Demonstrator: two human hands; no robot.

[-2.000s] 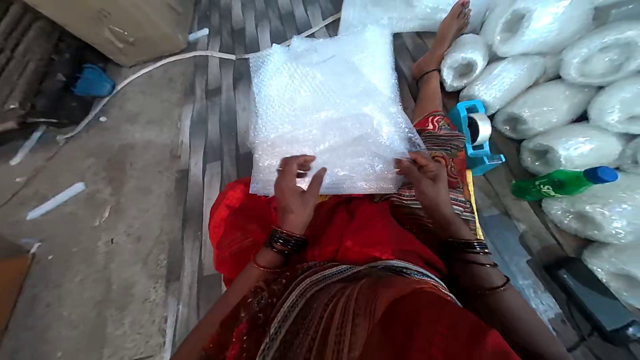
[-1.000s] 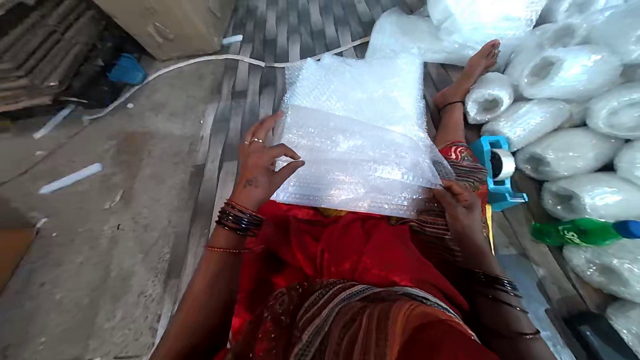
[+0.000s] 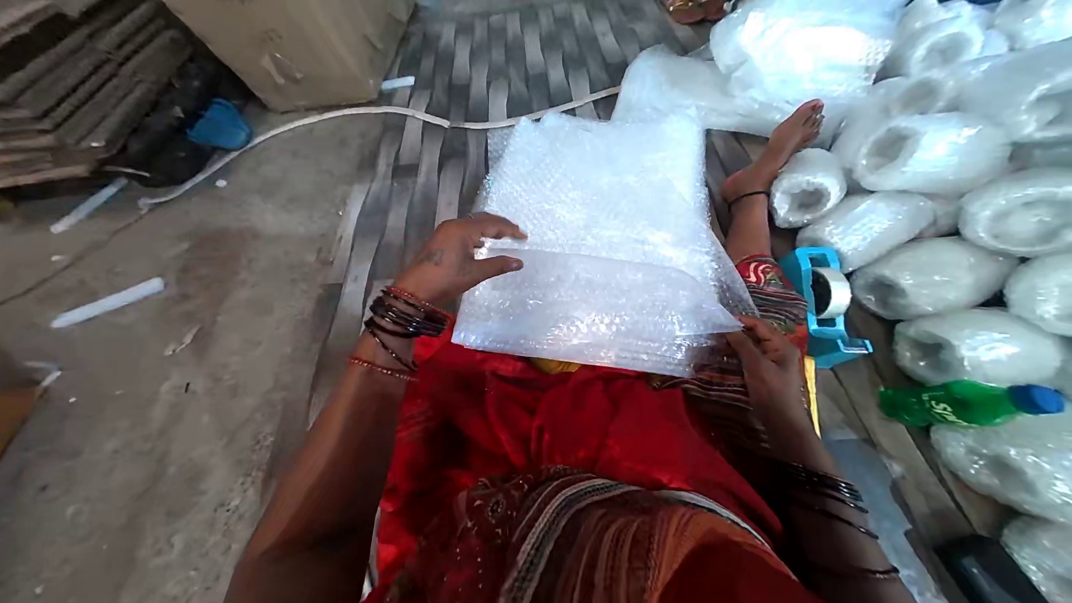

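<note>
Sheets of clear bubble wrap (image 3: 595, 193) lie stacked over my lap and the mat, the near part forming a folded-looking flap along its lower half. My left hand (image 3: 461, 255) is at the left side of the flap, thumb and fingers apart; whether they touch the film is hard to tell. At the right corner of the flap, my right hand (image 3: 766, 352) pinches the film between thumb and fingers. A blue tape dispenser (image 3: 825, 310) with a roll of tape stands just beyond my right hand, beside my leg.
Many bubble-wrapped bundles (image 3: 934, 276) are piled at the right, with a green plastic bottle (image 3: 963, 404) on them. More bubble wrap (image 3: 670, 84) lies at the back. A cardboard box (image 3: 293, 50), flattened cardboard (image 3: 75, 84) and a white strap (image 3: 377, 110) are at the upper left.
My right hand has moved to the right corner of the flap, drawing the film's edge out. My left hand has moved from the near edge to the left side.
</note>
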